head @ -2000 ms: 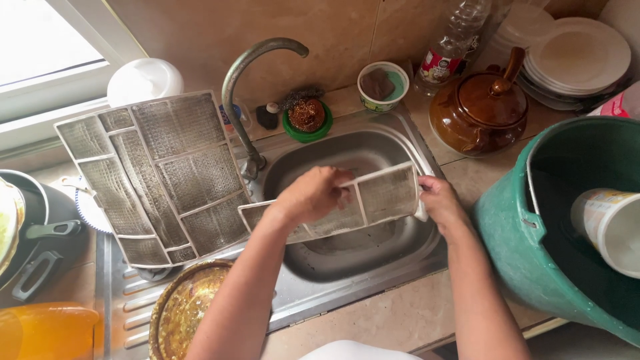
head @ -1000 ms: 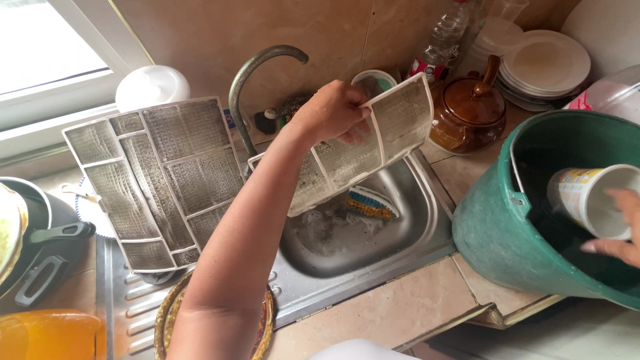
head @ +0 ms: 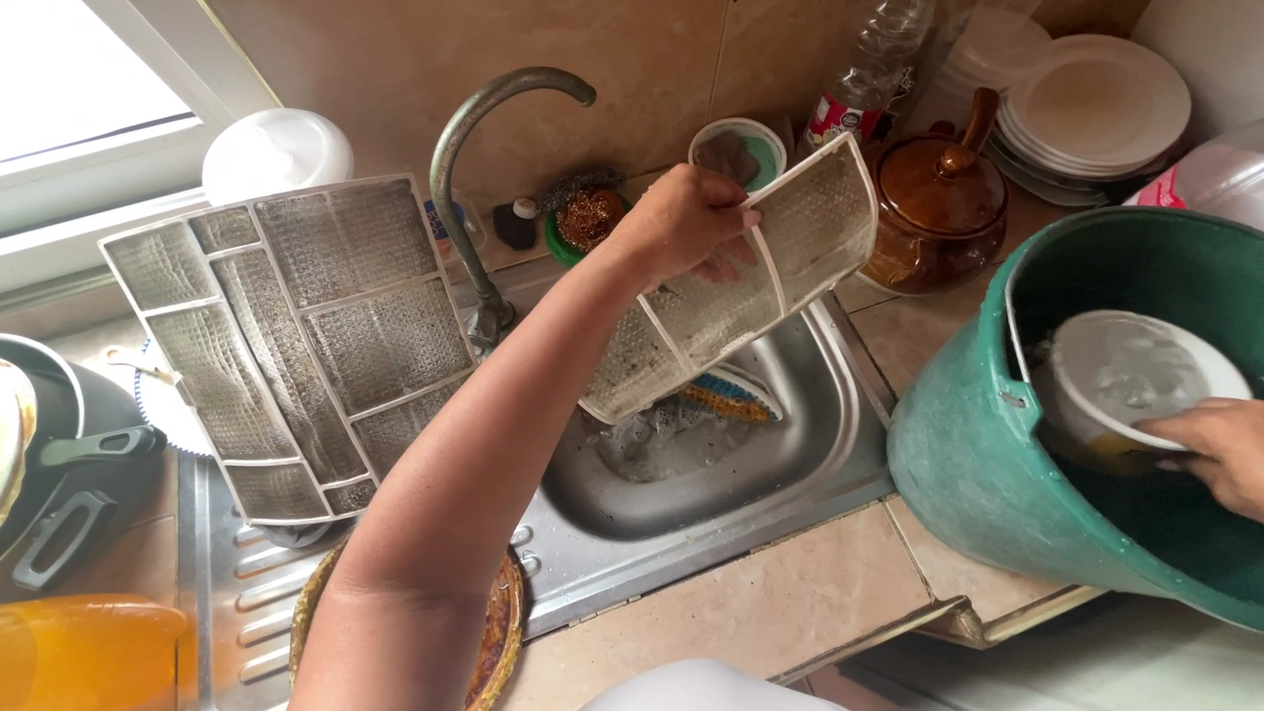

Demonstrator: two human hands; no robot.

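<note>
My left hand (head: pixel 696 222) grips the top edge of a narrow mesh air filter panel (head: pixel 731 306), tilted above the stainless steel sink (head: pixel 632 509). At the right, my right hand (head: pixel 1220 449) holds the rim of a white plastic tub (head: pixel 1141 360) with water in it, inside the green bucket (head: pixel 968 474). A scrub brush (head: pixel 731 395) with blue and orange bristles lies in the sink beside suds, partly under the panel. A larger mesh filter panel (head: pixel 286 346) leans on the drainboard at the left.
A curved metal faucet (head: pixel 444 188) rises behind the sink. Behind are a copper scourer (head: pixel 590 217), a small tub (head: pixel 739 148), a brown lidded pot (head: pixel 938 207), a plastic bottle (head: pixel 869 79) and stacked plates (head: pixel 1101 104). Pans (head: pixel 74 444) and an orange bottle (head: pixel 89 647) stand left.
My right hand has left the narrow panel's edge and now grips the tub in the bucket. The tub, tipped sideways before, now stands more upright with water in it. My left hand has lifted the panel.
</note>
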